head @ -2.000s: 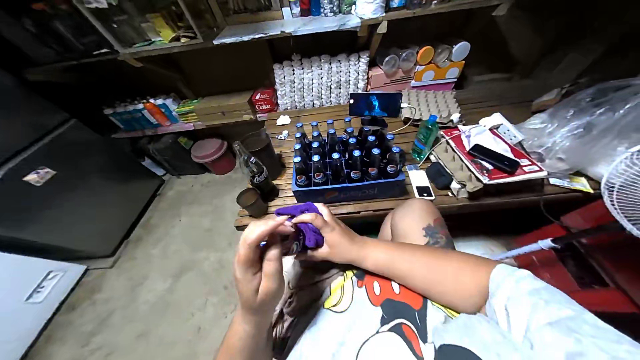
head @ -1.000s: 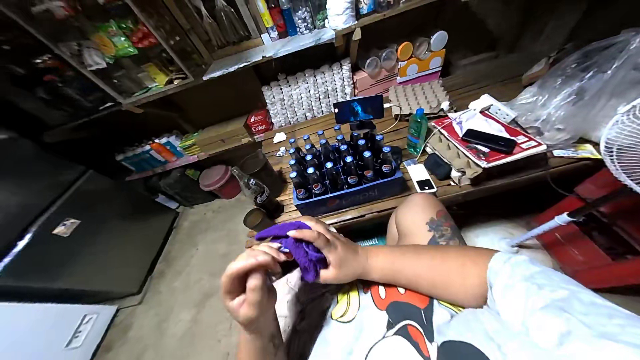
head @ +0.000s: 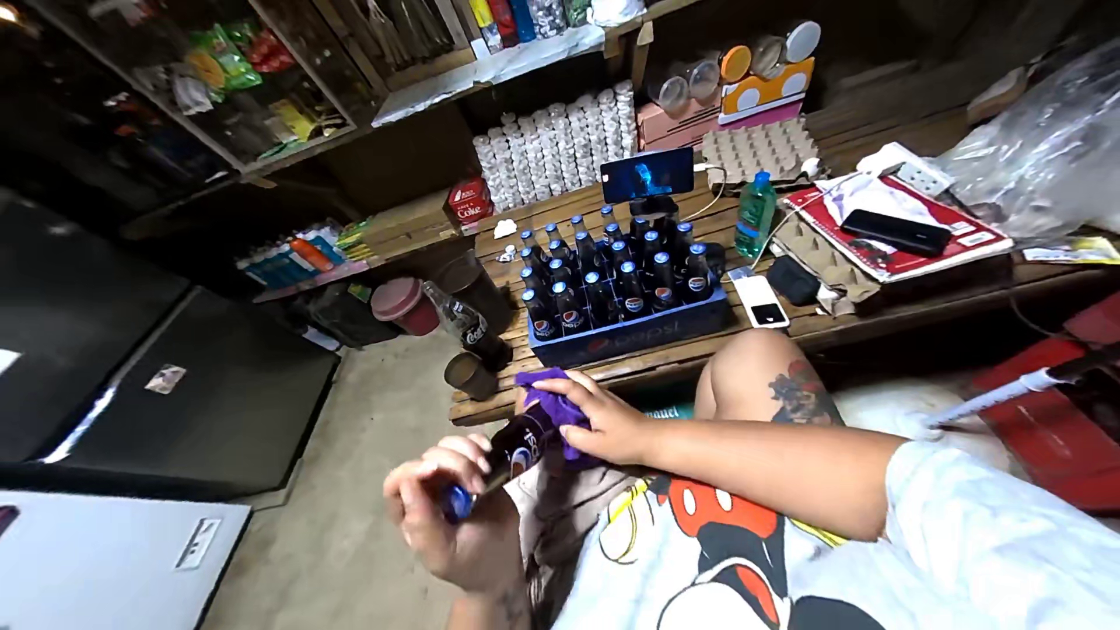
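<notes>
A dark Pepsi bottle (head: 522, 444) with a blue cap lies tilted between my hands, its capped end toward the lower left. My left hand (head: 455, 516) is wrapped around its neck near the cap. Over the bottle's other end, my right hand (head: 604, 420) presses a bunched purple cloth (head: 569, 411), which hides the base. Just beyond, on the slatted wooden table, a blue Pepsi crate (head: 630, 339) holds several upright capped bottles (head: 632, 289). A Coca-Cola glass bottle (head: 472, 328) leans left of the crate, beside a brown cup (head: 471, 376).
Behind the crate stands a phone (head: 647, 175) with its screen lit. To the right are a green bottle (head: 756, 214), a white phone (head: 759, 299), egg trays (head: 759, 147) and a red notebook (head: 958, 232) with a black device on it. A pink-lidded bucket (head: 404, 304) stands on the floor.
The bottle between my hands now shows plainly, its neck in my left hand. My left hand has shifted down and away from the cloth, which remains under my right hand. The view has tilted somewhat.
</notes>
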